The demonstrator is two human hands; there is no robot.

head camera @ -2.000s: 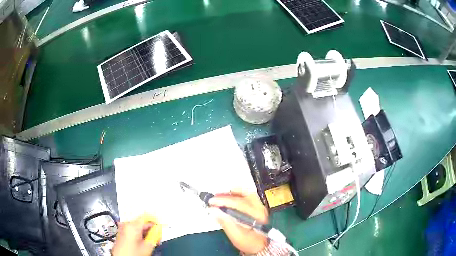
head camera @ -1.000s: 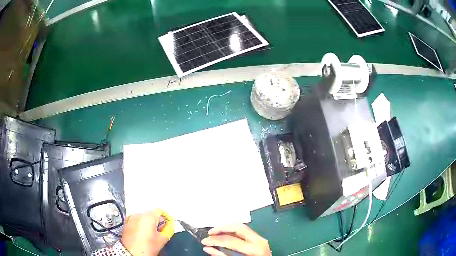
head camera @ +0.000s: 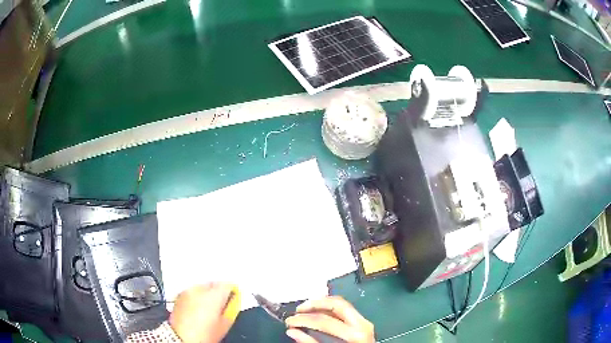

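Note:
My right hand (head camera: 335, 321) grips the dark handle of a soldering iron (head camera: 271, 307) at the bottom centre. Its metal tip points left, a short gap from my left hand. My left hand (head camera: 204, 313), with yellow finger covers (head camera: 232, 305), is closed at the near edge of the white paper sheets (head camera: 254, 234). What its fingertips hold is too small to tell; a thin dark lead runs to it from the nearest black panel back (head camera: 120, 258). That panel back has a looped cable (head camera: 137, 293) and lies just left of the paper.
More black panel backs (head camera: 30, 234) lie at left. A speckled round tub (head camera: 355, 125), an iron stand with orange sponge (head camera: 380, 260) and a dark soldering station (head camera: 429, 201) with a solder spool (head camera: 450, 97) stand right. Solar panels (head camera: 338, 52) lie on the green conveyor behind a pale rail (head camera: 167, 127).
The nearest solar panel on the conveyor has moved right. Since the oldest frame, the iron has come down towards my left hand. The camera view has shifted slightly.

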